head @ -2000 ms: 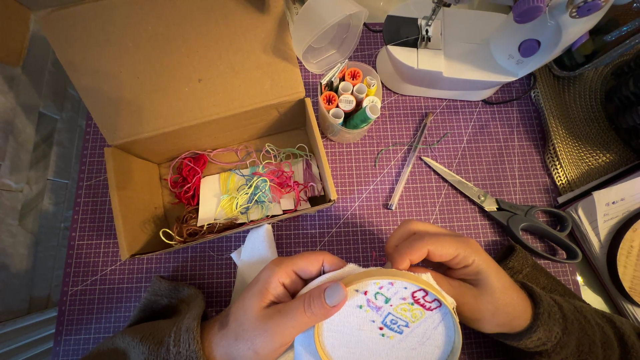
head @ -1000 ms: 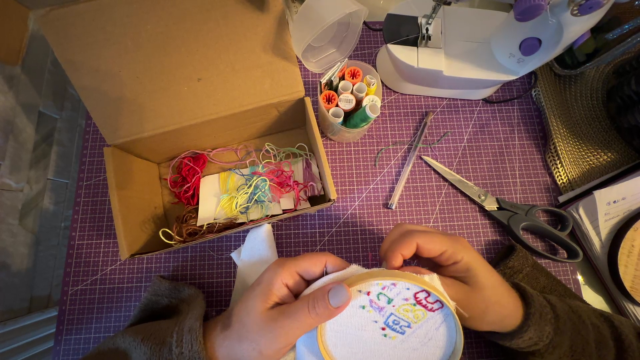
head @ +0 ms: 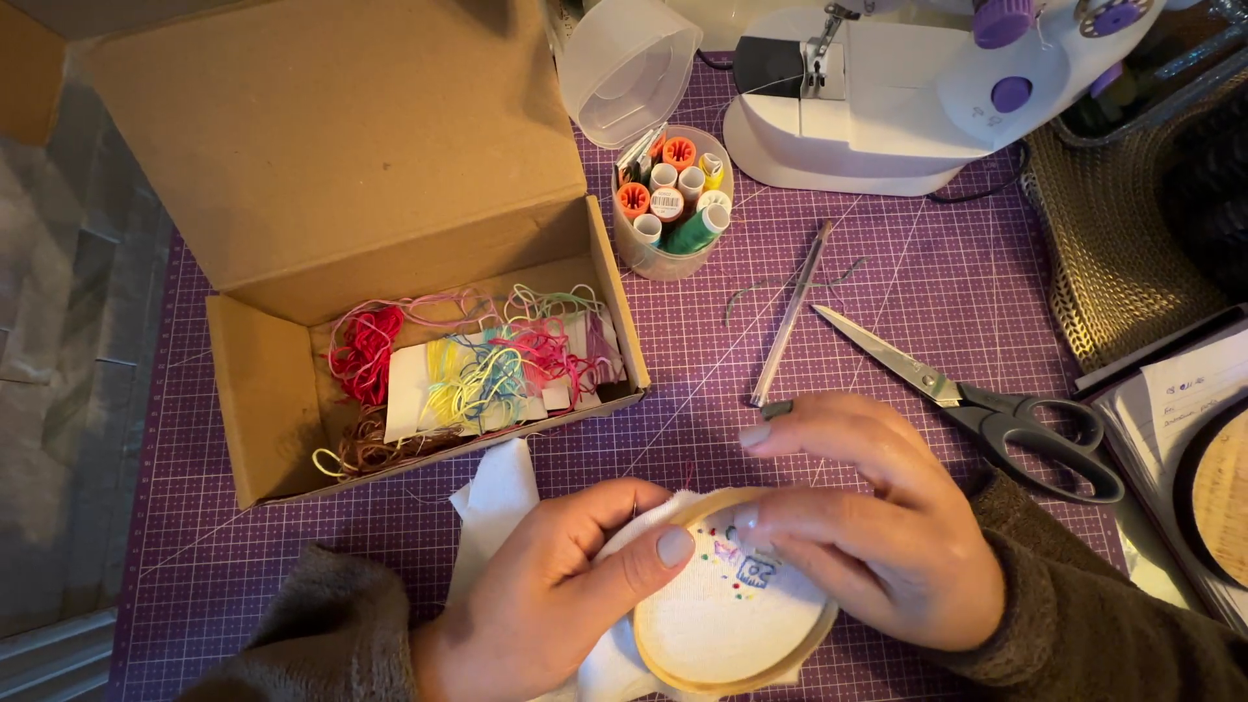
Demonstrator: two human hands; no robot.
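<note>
My left hand (head: 565, 585) grips the left rim of a wooden embroidery hoop (head: 673, 673), its thumb on top of the stretched white fabric (head: 721, 634). Small colourful stitched motifs (head: 753, 572) show on that fabric. Over the hoop's upper right part lies my right hand (head: 868, 526), fingers spread, with fingertips at the rim and over the stitching. No needle can be made out. Loose white cloth (head: 497, 507) extends from beside the hoop at the left. A short reddish thread (head: 689, 476) shows just above the hoop.
An open cardboard box (head: 229, 390) holds embroidery floss (head: 487, 375). Behind are a tub of thread spools (head: 673, 258) and a white sewing machine (head: 877, 127). A pen (head: 792, 312), scissors (head: 975, 395) and papers (head: 1185, 390) lie on the right, over or beside the purple cutting mat (head: 673, 419).
My right hand has moved from behind the hoop's upper edge to over its front, and its fingers have spread. The hoop is now tilted differently, with some stitching covered by my hand.
</note>
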